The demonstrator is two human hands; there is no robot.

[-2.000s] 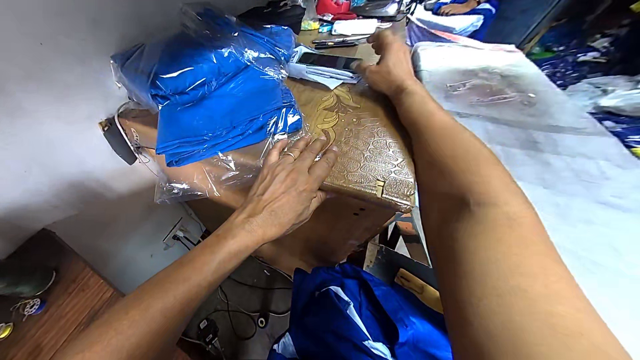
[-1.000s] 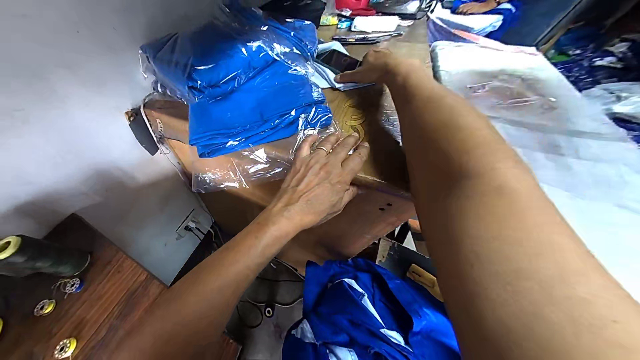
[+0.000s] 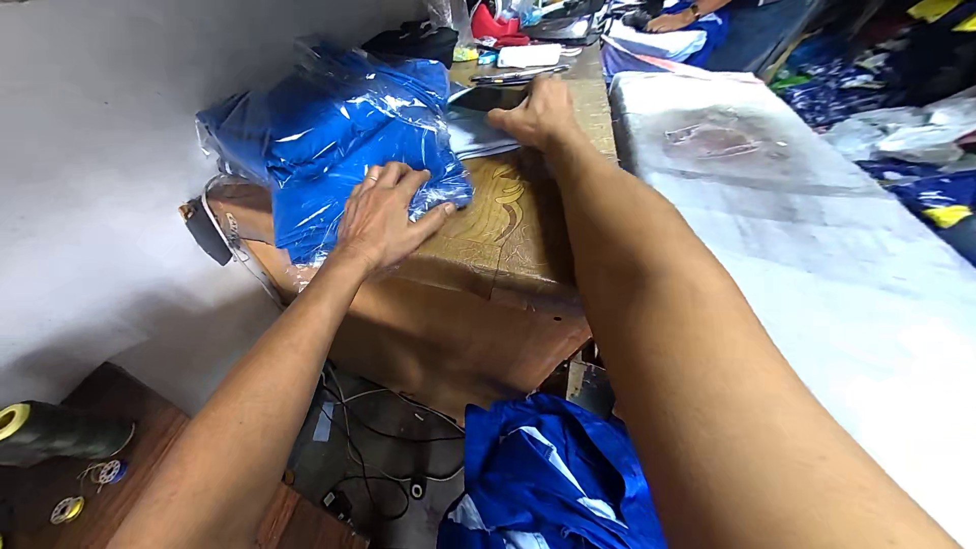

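My left hand (image 3: 393,213) lies spread on the front right part of a clear plastic bag of folded blue cloth (image 3: 335,152), its thumb toward the patterned table cover (image 3: 488,229). Farther back, my right hand (image 3: 537,110) has its thumb and fingers at the right end of a dark phone (image 3: 488,98). Beneath the phone lie folded pale sheets (image 3: 476,136), partly under the bag's edge. Whether they are paper or cloth I cannot tell.
A padded white-covered board (image 3: 801,175) runs along the right. Pens (image 3: 518,76) and a white box (image 3: 528,56) lie farther back. Blue cloth (image 3: 557,473) hangs below, near cables on the floor. A thread cone (image 3: 61,433) and bobbins (image 3: 67,509) are at lower left. Another person's hand (image 3: 671,20) is at top right.
My left hand has gone from the table's front edge onto the bagged cloth. My right hand has come onto the phone, which lay uncovered two seconds ago. The view has shifted.
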